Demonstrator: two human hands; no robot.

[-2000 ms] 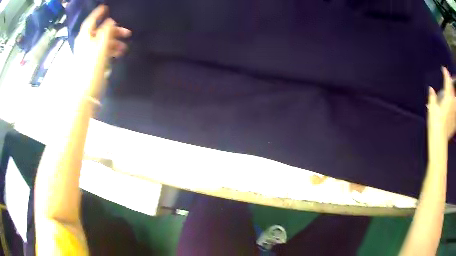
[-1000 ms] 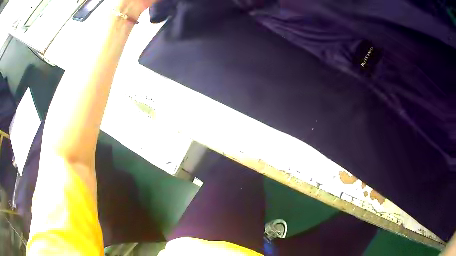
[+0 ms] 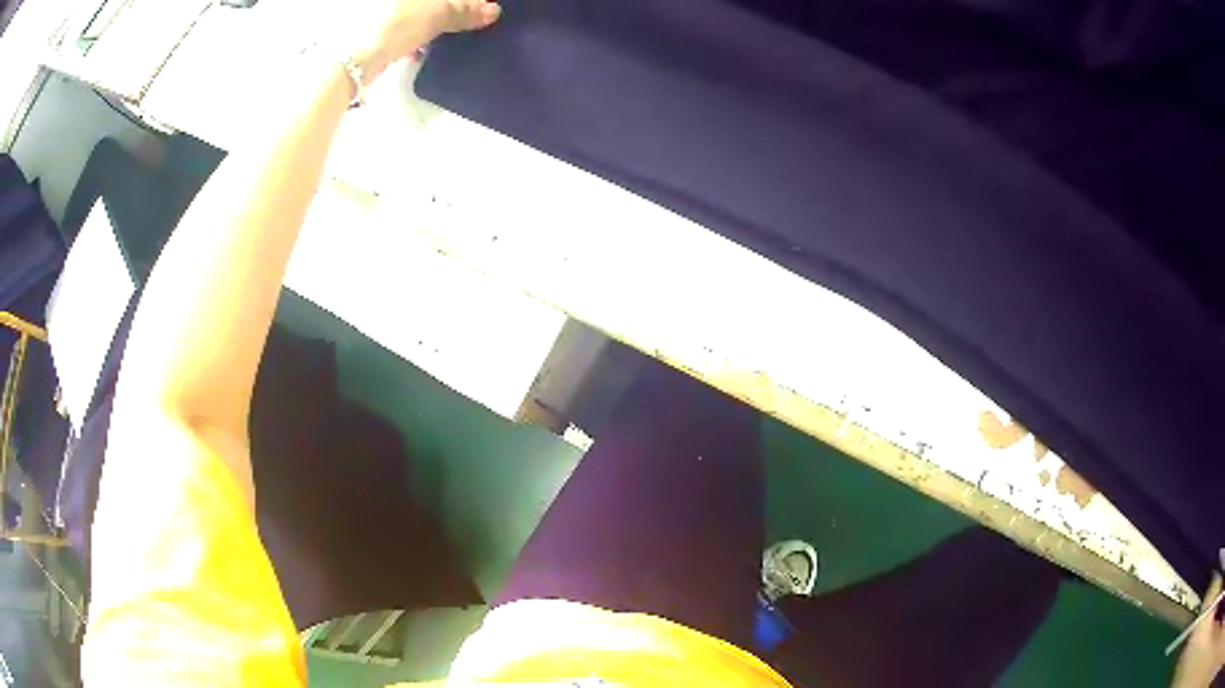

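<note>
A large dark navy cloth panel (image 3: 752, 148) lies across the white table, its near edge curving towards the lower right. My left hand (image 3: 433, 22) is at the top, at the panel's left end, with fingertips over the cloth; whether they pinch it is unclear. My right hand (image 3: 1200, 651) is cut off by the right rim, at the panel's near right corner. A thin white stick, like a marking pen (image 3: 1194, 624), shows in it.
The table's worn front edge (image 3: 860, 437) runs diagonally. A pale drawer or box (image 3: 430, 329) is under its left part. A yellow tubular frame (image 3: 16, 403) and dark cloth are at far left. My dark-trousered legs are below.
The cloth's inner side with a label no longer shows; a smooth dark layer with a fold along the near edge does. My left hand is slightly further right, and my right hand shows more.
</note>
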